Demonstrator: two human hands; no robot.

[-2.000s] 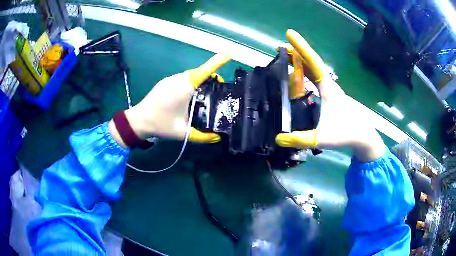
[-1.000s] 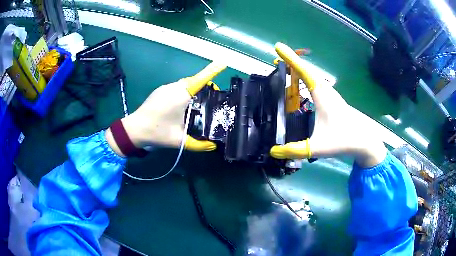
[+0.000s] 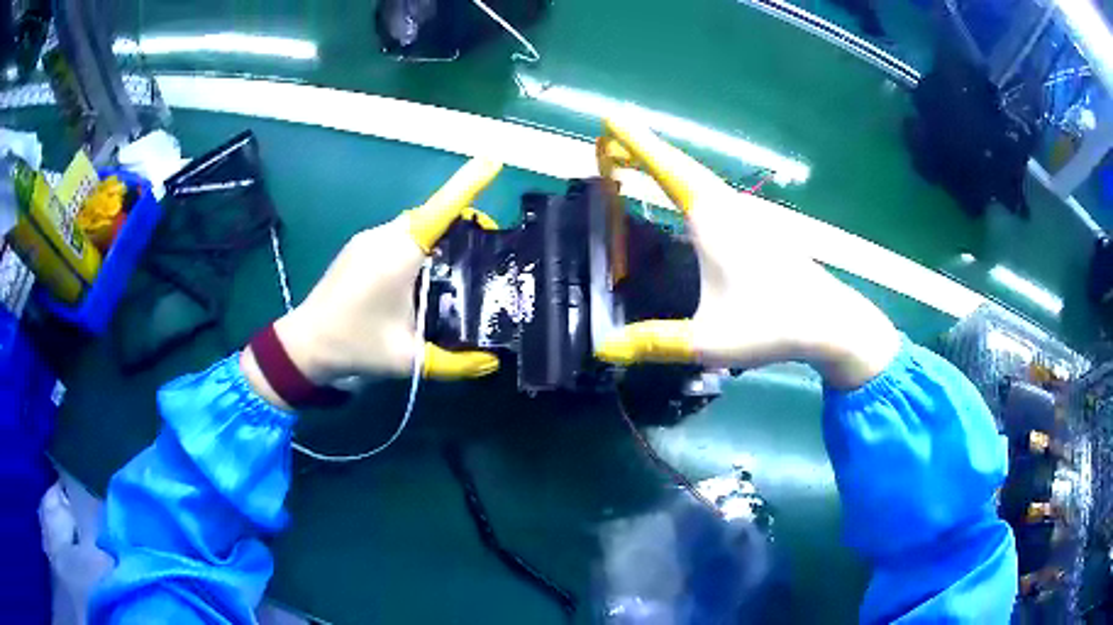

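A bulky black housing is held between my two hands above the green bench. My left hand, in yellow finger cots with a dark red wrist band, grips its left end. My right hand, also in yellow finger cots, grips its right side, with the thumb on the near side and fingers on the far side. An orange flex cable shows beside my right fingers. A white wire loops below my left hand. A thin dark wire hangs from the housing. The housing's underside is hidden.
A blue bin with yellow items and a pile of black frames are at left. Shiny clear film and a black cable lie in front. Clear trays stand at right. Another black unit sits beyond the white strip.
Both hands and the housing have shifted left in view. The right fingers have moved left along the housing's far side. More of the black unit at the top shows.
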